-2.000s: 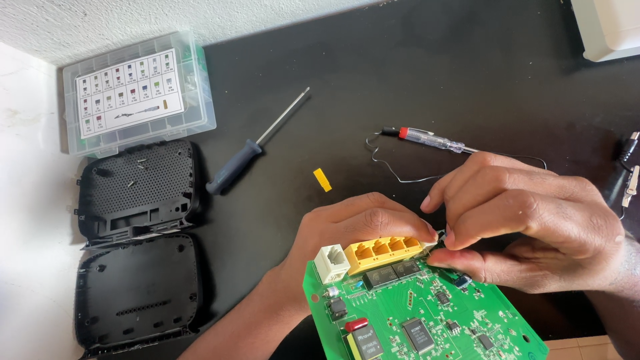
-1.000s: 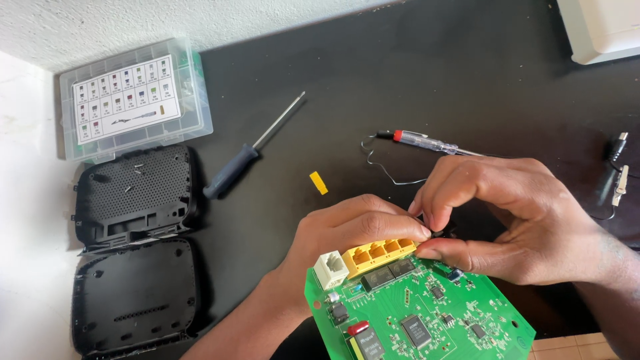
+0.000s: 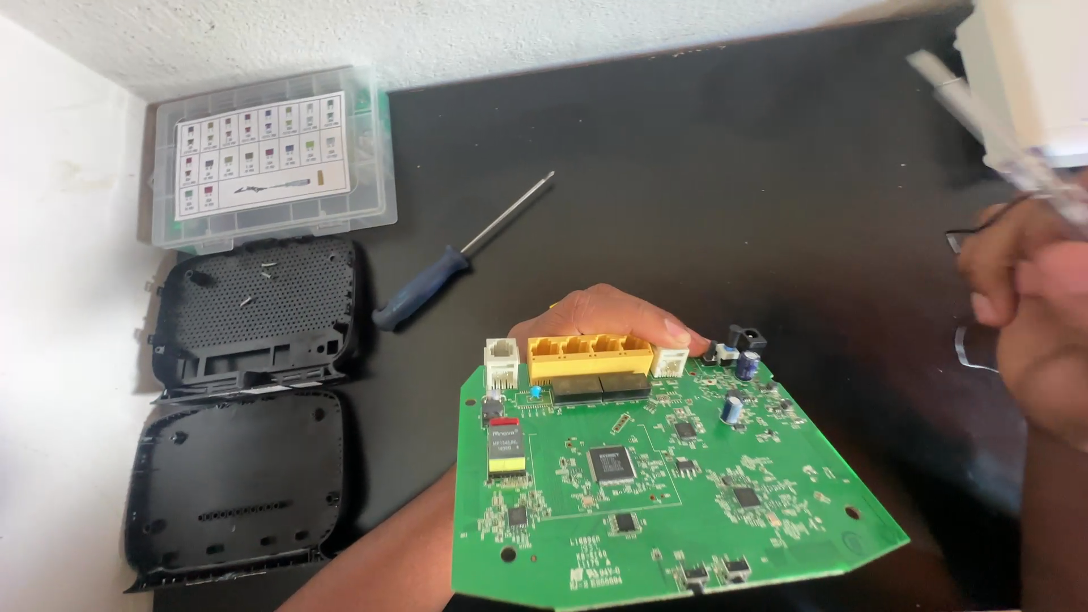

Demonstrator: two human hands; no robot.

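Observation:
My left hand (image 3: 608, 314) grips a green router circuit board (image 3: 578, 501) from behind its far edge, with the thumb or a fingertip by a small white socket (image 3: 671, 362). A yellow bank of Ethernet ports (image 3: 590, 357) stands along that edge, a white socket (image 3: 501, 364) to its left and a black power jack (image 3: 748, 338) to its right. At the right edge, my right hand (image 3: 1020, 280) is closed around a clear-bodied circuit tester (image 3: 994, 127), blurred and tilted up to the left. Part of its thin wire (image 3: 962, 348) shows below the fingers.
A blue-handled screwdriver (image 3: 425, 285) lies left of centre on the black table (image 3: 680, 187). Farther left are two black router housing halves (image 3: 255, 306), several screws on the upper one, and a clear plastic fuse case (image 3: 276, 229). A white object (image 3: 1041, 76) stands at the back right.
My right hand has left the board's connector edge and moved right; it now holds the tester, which lay on the table before. The board appears lower and its power jack is uncovered.

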